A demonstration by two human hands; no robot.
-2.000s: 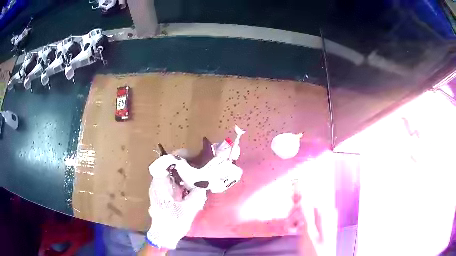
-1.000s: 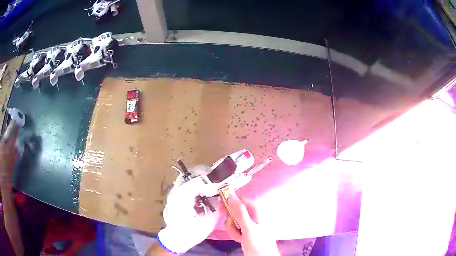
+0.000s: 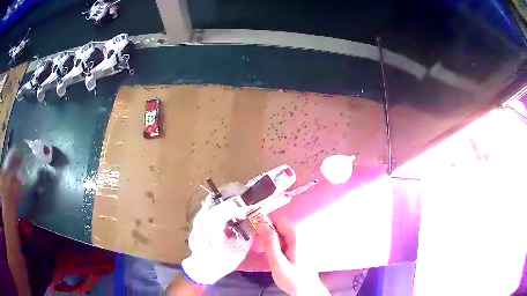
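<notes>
My left hand (image 3: 219, 237), in a white knit glove with a blue cuff, is shut on the front of a white scooter body (image 3: 271, 191) above the cardboard mat (image 3: 190, 144). The dark seat faces up, the red tail light points up and right, and the dark handlebar is at the left. My mostly bare right hand (image 3: 274, 245) is at the scooter's lower side and holds a narrow gold-brown tool (image 3: 256, 218) against it. The tool's lower part is hidden by my fingers.
A white glue bottle (image 3: 337, 168) lies right of the scooter. A red item (image 3: 152, 118) lies at the mat's upper left. Several scooter bodies (image 3: 89, 65) stand at the upper left. Another person's hand (image 3: 26, 165) is near a white bottle (image 3: 39, 151) at far left. A glaring tray (image 3: 462, 219) is at right.
Since two seconds ago, the scooter has been turned seat-up and my right hand has come in with the gold-brown tool. The other person's hand and white bottle have moved right since one second ago.
</notes>
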